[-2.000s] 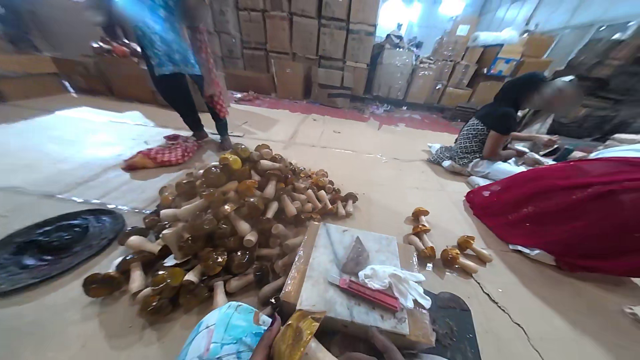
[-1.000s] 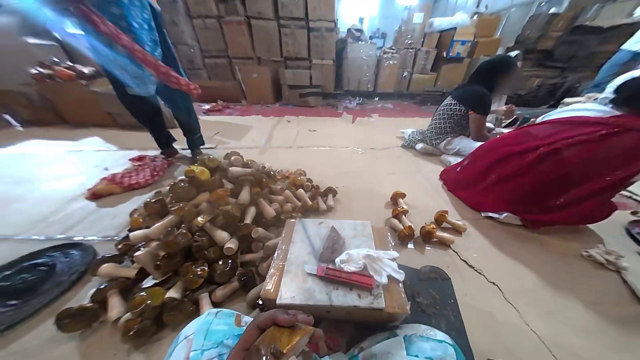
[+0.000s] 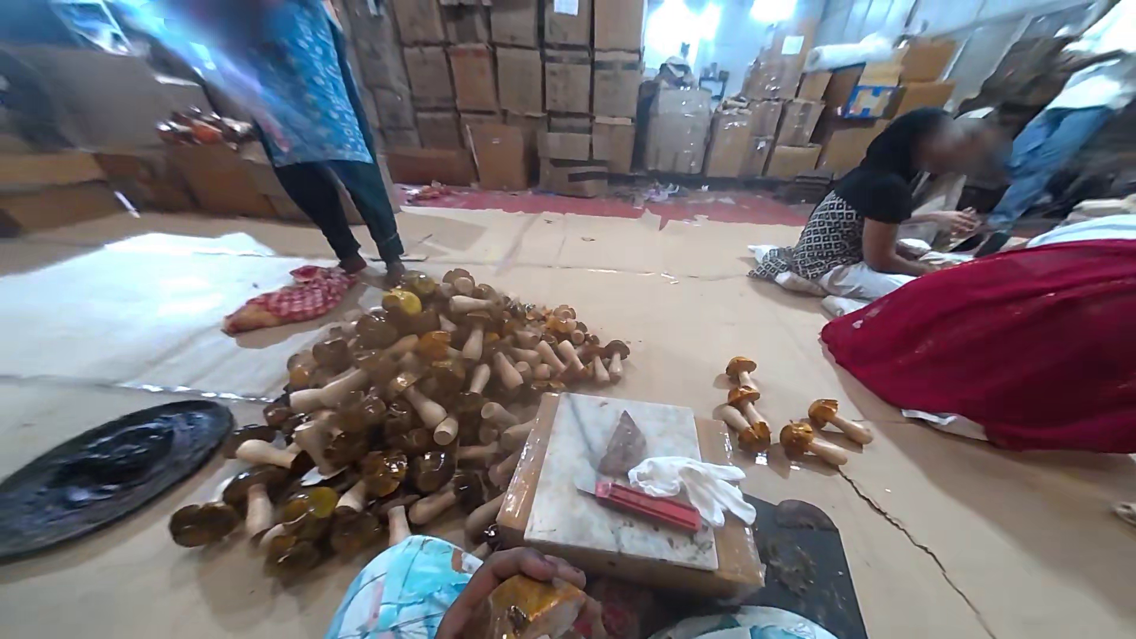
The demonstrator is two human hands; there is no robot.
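At the bottom edge, my left hand (image 3: 513, 577) curls around the glossy amber cap (image 3: 537, 608) of a mushroom-shaped piece. A dark, blurred shape just right of the cap may be part of my right hand; its hold is hidden. Beyond them, a marble slab (image 3: 577, 444) lies on a taped cardboard box (image 3: 732, 559). On the slab are a red-handled utility knife (image 3: 648, 506), a white glove (image 3: 697, 484) and a brown triangular piece (image 3: 624, 444). Left of the box is a big heap of mushroom-shaped pieces (image 3: 422, 404) with shiny caps and pale stems.
Several similar pieces (image 3: 747, 417) lie right of the box. A round black tray (image 3: 106, 470) is far left, a dark board (image 3: 808, 559) beside the box. One person (image 3: 328, 98) stands behind the heap; others sit at right near red fabric (image 3: 994, 346). Stacked cartons (image 3: 524, 80) line the back.
The amber cap, upright by my left hand two seconds ago, is now lower and inside its curled fingers. My right hand's fingers, seen near the box's front then, no longer show clearly.
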